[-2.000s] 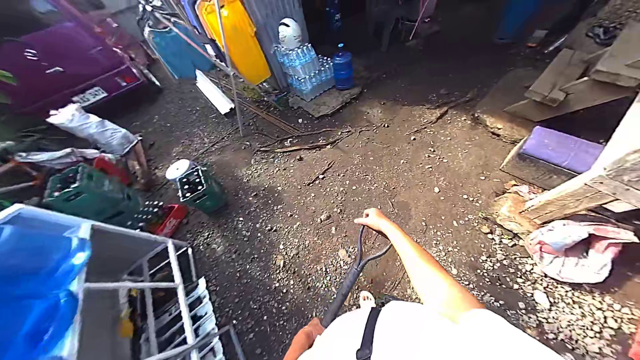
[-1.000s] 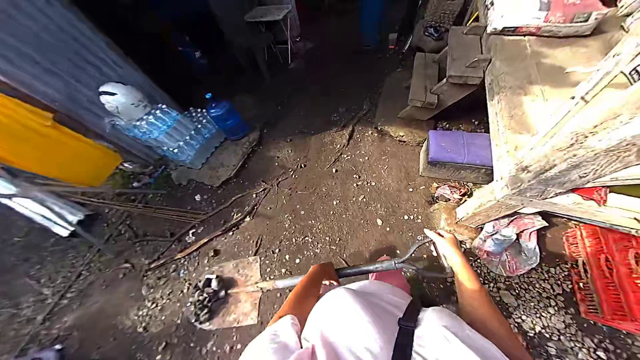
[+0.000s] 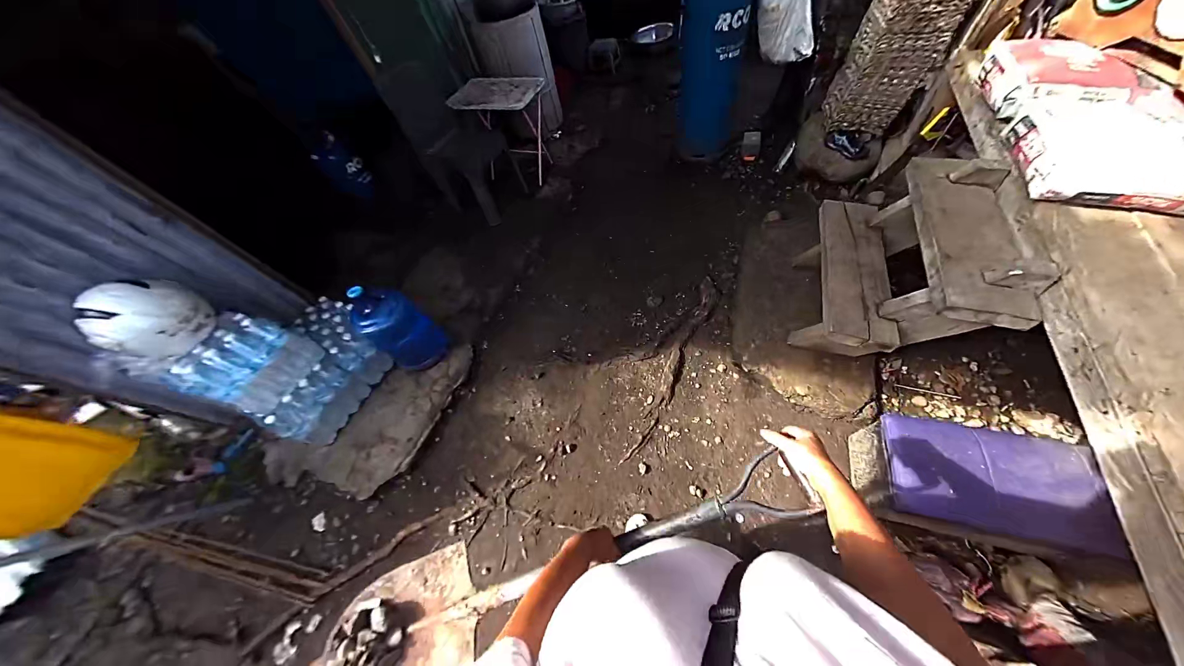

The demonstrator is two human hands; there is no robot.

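A shovel (image 3: pixel 680 524) lies slantwise across the front of my body, its blade (image 3: pixel 442 592) low at the left with gray stones (image 3: pixel 370 631) on it. My right hand (image 3: pixel 797 455) grips the D-shaped handle at the shovel's upper end. Around the shaft, lower down, is my left hand (image 3: pixel 592 548), partly hidden by my white shirt. The stones sit on the flat, dirt-stained blade, whose lower edge runs out of the frame.
Packed bottles (image 3: pixel 287 370), a white helmet (image 3: pixel 145 317) and a blue water jug (image 3: pixel 400 326) stand on a slab at left. Wooden steps (image 3: pixel 962 240) and a purple cushion (image 3: pixel 1004 481) are at right. A blue cylinder (image 3: pixel 708 83) stands ahead, beyond exposed roots (image 3: pixel 673 370).
The view has swung right and forward, away from the crates. Stones show on the blade one second ago and now. Both hands stay on the shovel.
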